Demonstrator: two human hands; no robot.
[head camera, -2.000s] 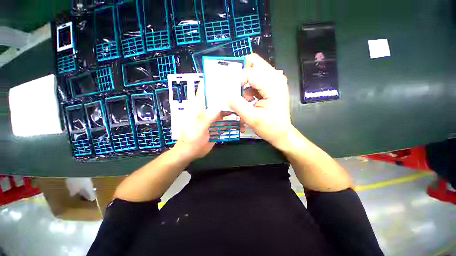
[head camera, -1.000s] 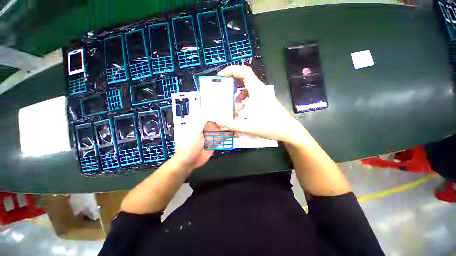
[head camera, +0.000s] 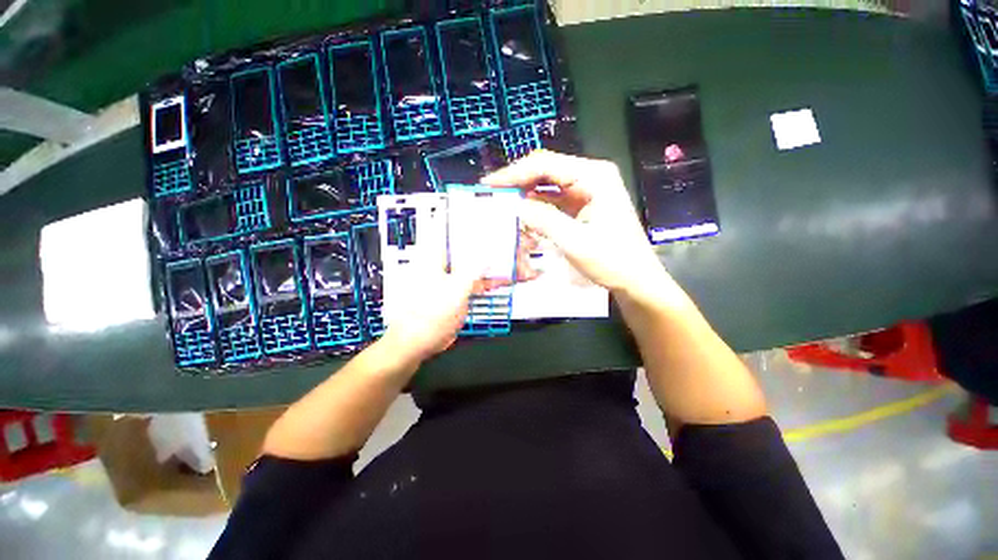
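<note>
A blue-outlined phone housing (head camera: 483, 235) is held upright between my hands, with white filling its window area and its keypad grid at the bottom. My left hand (head camera: 429, 312) grips its lower left side. My right hand (head camera: 585, 219) is at its upper right edge, fingers bent around the top corner. Whether the white piece is attached cannot be told. A white die-cut adhesive sheet (head camera: 403, 284) with dark gaps lies beneath, partly hidden by the housing and hands. The black tray (head camera: 410, 164) behind holds rows of blue housings; the one at its upper left has a white window border.
A plain white sheet stack (head camera: 96, 266) lies left of the tray. A black phone-like slab (head camera: 674, 164) and a small white square (head camera: 795, 129) lie to the right. An open carton (head camera: 164, 470) stands on the floor at left. Red stool parts (head camera: 870, 356) show at right.
The housing has shifted slightly right and down over the sheet since a second ago. My right fingers have moved at its upper right edge. The view dipped between the earlier frames.
</note>
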